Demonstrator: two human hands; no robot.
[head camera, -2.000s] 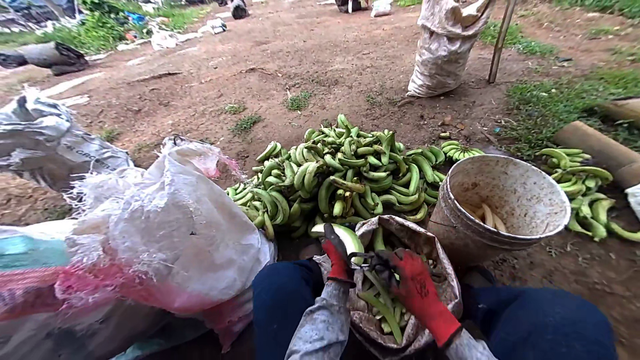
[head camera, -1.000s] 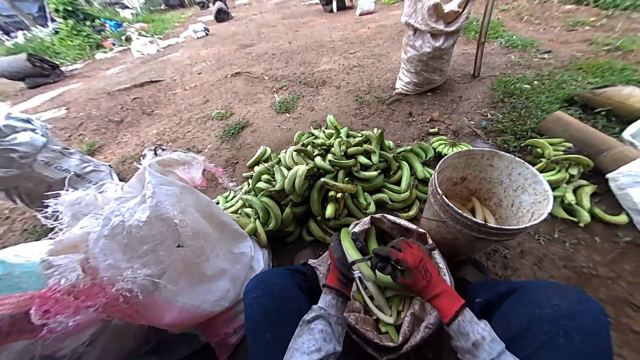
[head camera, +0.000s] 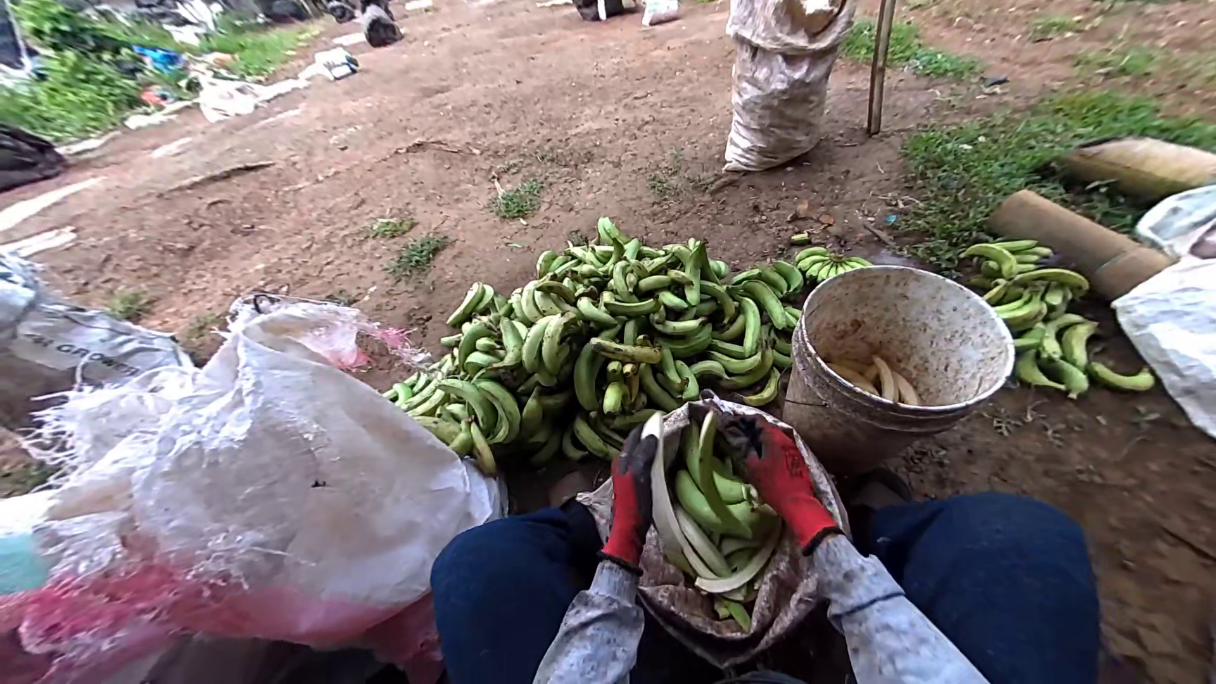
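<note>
Between my knees stands an open woven sack (head camera: 731, 627) holding green plantain peels (head camera: 717, 503). My left hand (head camera: 629, 489), in a red and black glove, is at the sack's left side, against a pale, long strip of peel or fruit (head camera: 660, 494); whether it grips this is unclear. My right hand (head camera: 779, 470), gloved alike, is at the sack's right rim, its fingers dark and partly hidden; what it holds cannot be made out. Beyond the sack lies a heap of green plantains (head camera: 617, 332). A dirty bucket (head camera: 855, 427) at the right holds several peeled plantains (head camera: 879, 380).
White and pink woven sacks (head camera: 285, 475) lie at the left. More green plantains (head camera: 1045, 323) lie right of the bucket, near a brown cylindrical piece (head camera: 1073, 242) and a white sack (head camera: 1178, 313). A filled sack (head camera: 779, 85) stands beyond the heap beside a wooden post (head camera: 882, 66).
My hands held a partly peeled plantain close together over the sack; now they are farther apart at its two sides. The peels in the sack show more fully between them.
</note>
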